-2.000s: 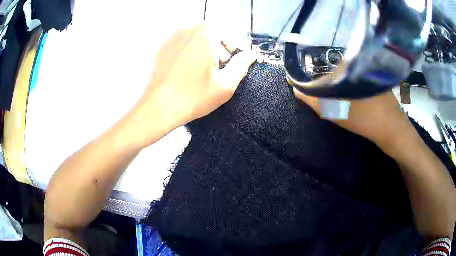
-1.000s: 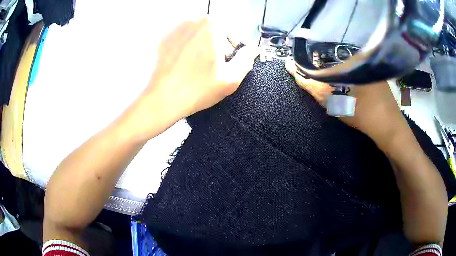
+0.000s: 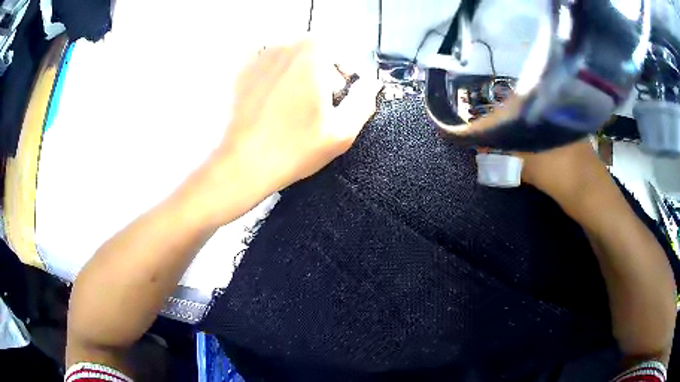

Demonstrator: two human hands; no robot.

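Observation:
A large black fabric panel [image 3: 388, 246] spreads from the presser foot area [image 3: 399, 82] over the table's front edge, with a seam line running diagonally across it and a frayed left edge. My left hand [image 3: 298, 112] lies flat at the upper left of the fabric, thumb and fingers at its edge near the presser foot; overexposure blurs the fingers. My right hand [image 3: 555, 164] rests on the fabric at the right, its fingers mostly hidden behind the shiny sewing machine head [image 3: 552, 82]. Whether it grips the cloth cannot be told.
The white table [image 3: 112, 164] has a yellow-tan strip [image 3: 24, 186] along its left edge. Dark cloth [image 3: 80, 19] lies at the far upper left. A blue crate [image 3: 216, 362] shows below the front edge. A pale knob [image 3: 499, 170] hangs beside my right hand.
The view shifts slightly, and the machine head now covers more of my right hand than one second ago. Both hands stay in nearly the same places on the fabric.

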